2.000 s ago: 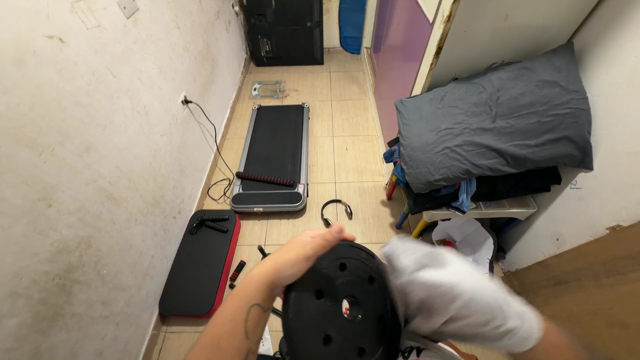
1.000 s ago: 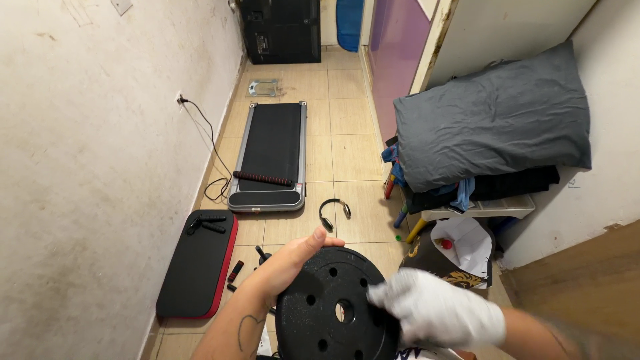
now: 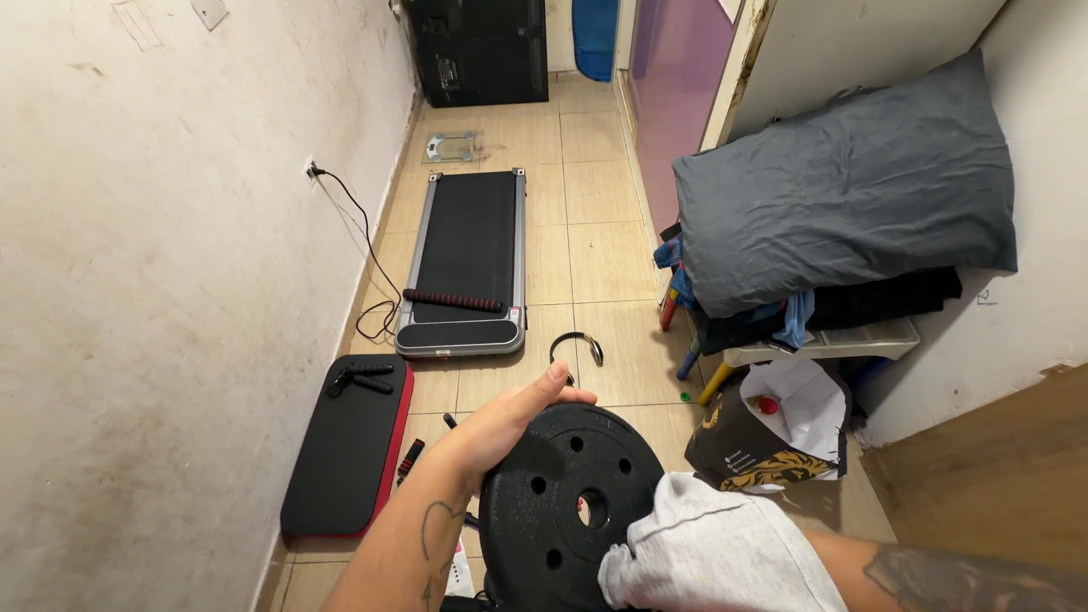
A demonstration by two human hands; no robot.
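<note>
A round black weight plate (image 3: 565,476) with a centre hole and several smaller holes faces me at the bottom middle. My left hand (image 3: 523,416) holds it by the upper left rim, thumb up, its other fingers mostly behind the plate. A light grey cloth (image 3: 722,544) covers my right hand (image 3: 671,552) and lies against the plate's lower right face; the fingers under it are hidden.
A walking pad (image 3: 467,246) with a ridged bar (image 3: 452,300) lies ahead. Left is a black and red step board (image 3: 340,459) with jump-rope handles (image 3: 370,378). Headphones (image 3: 578,340) lie on the tiles. Right stand a paper bag (image 3: 765,459) and a grey pillow (image 3: 858,187) on a stacked table.
The cloth-covered right hand has shifted over the plate, from its right edge to its middle right and then to its lower right. My left hand stays on the rim.
</note>
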